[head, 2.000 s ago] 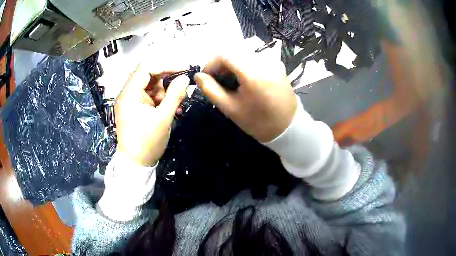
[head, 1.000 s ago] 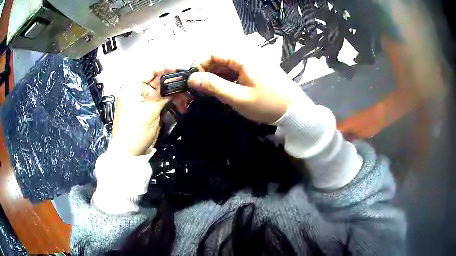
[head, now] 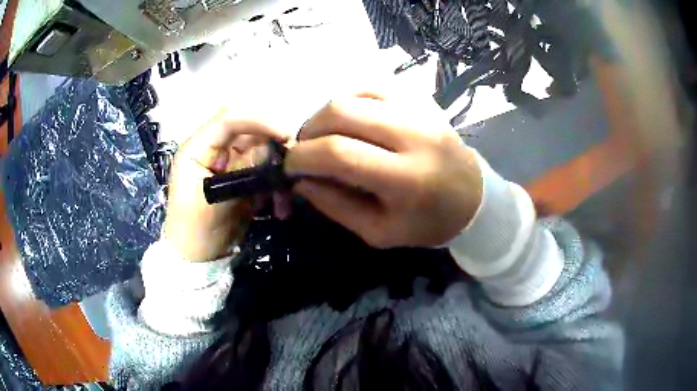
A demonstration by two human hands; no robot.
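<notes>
A black plastic buckle (head: 243,183) is held between my two hands, above the dark heap near my body. Its long edge sticks out to the left. A black webbing piece seems to be at its right end, mostly hidden by my fingers. My left hand (head: 206,191) is bare and grips the buckle from the left and behind. My right hand (head: 397,168) is bare and pinches the right end; its fingertips are slightly blurred. The heap of black finished straps (head: 336,263) lies below both hands, with a few plastic ends visible.
The pale green machine body (head: 115,38) is at the upper left. A crinkled dark blue plastic bag (head: 80,191) lies at the left. Loose black buckles (head: 145,99) lie beside it. Cut dark webbing (head: 481,38) lies at the upper right on the white surface (head: 260,72).
The buckle, seen face-on a second ago, is now turned more edge-on and sits lower and further left. My right hand has turned and moved lower.
</notes>
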